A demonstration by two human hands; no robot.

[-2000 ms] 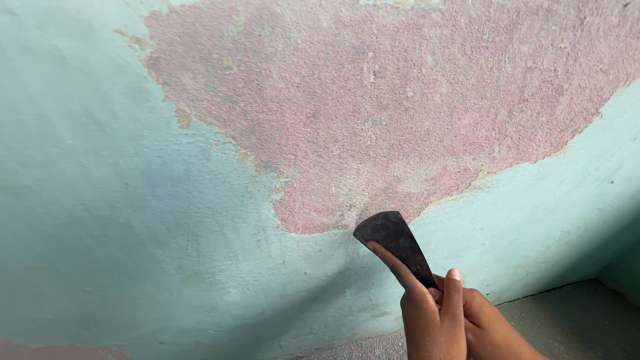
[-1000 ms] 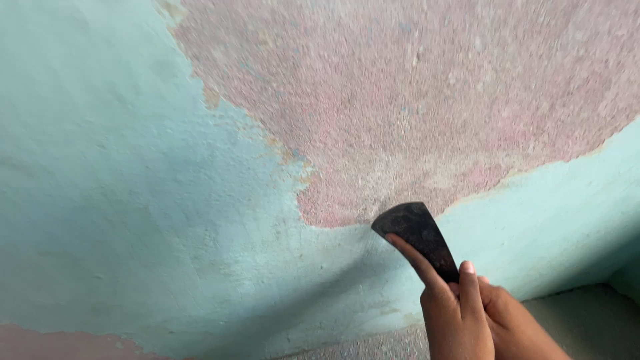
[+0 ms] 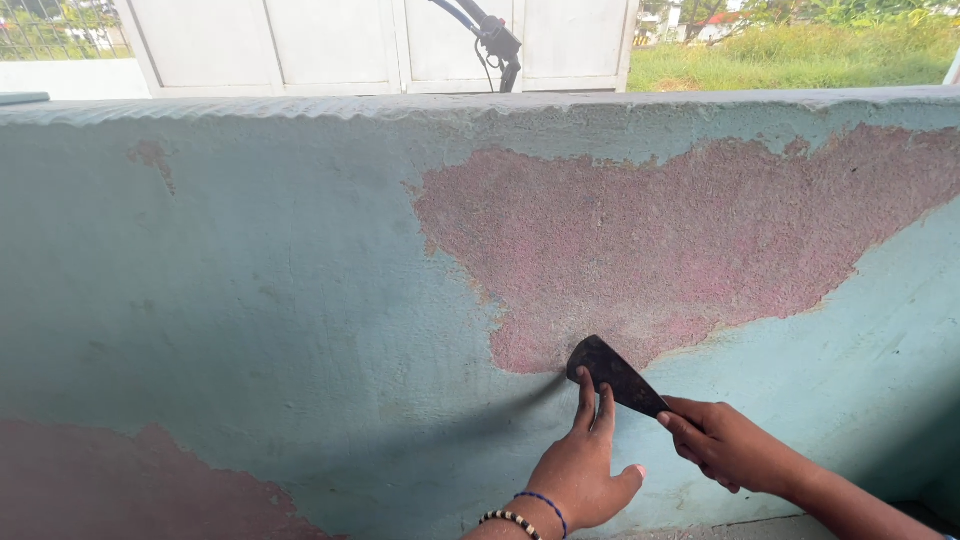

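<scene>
My right hand [image 3: 724, 442], at the lower right, is closed around the handle end of a dark metal scraper [image 3: 619, 379]. The scraper's wide blade points up and left, its edge at the lower border of a rough pink patch [image 3: 600, 247] where the turquoise paint [image 3: 300, 300] is gone from the wall. Two fingertips of my left hand [image 3: 585, 461] rest on the blade's lower side, and its thumb stands apart to the right. A blue cord and a beaded bracelet are on the left wrist. The scraper's handle is hidden in my right hand.
The low wall's top ledge [image 3: 450, 105] runs across the view. Beyond it are a white metal gate [image 3: 330, 45], a motorbike's handlebar end [image 3: 499, 41] and grass [image 3: 787, 56]. Another pink patch [image 3: 112, 487] shows at the lower left, and the floor edge [image 3: 757, 525] at the bottom right.
My hands, close together at the handle before, are now apart, with left fingertips on the blade. The scraper leans further left. The view has tilted up, showing the wall's top.
</scene>
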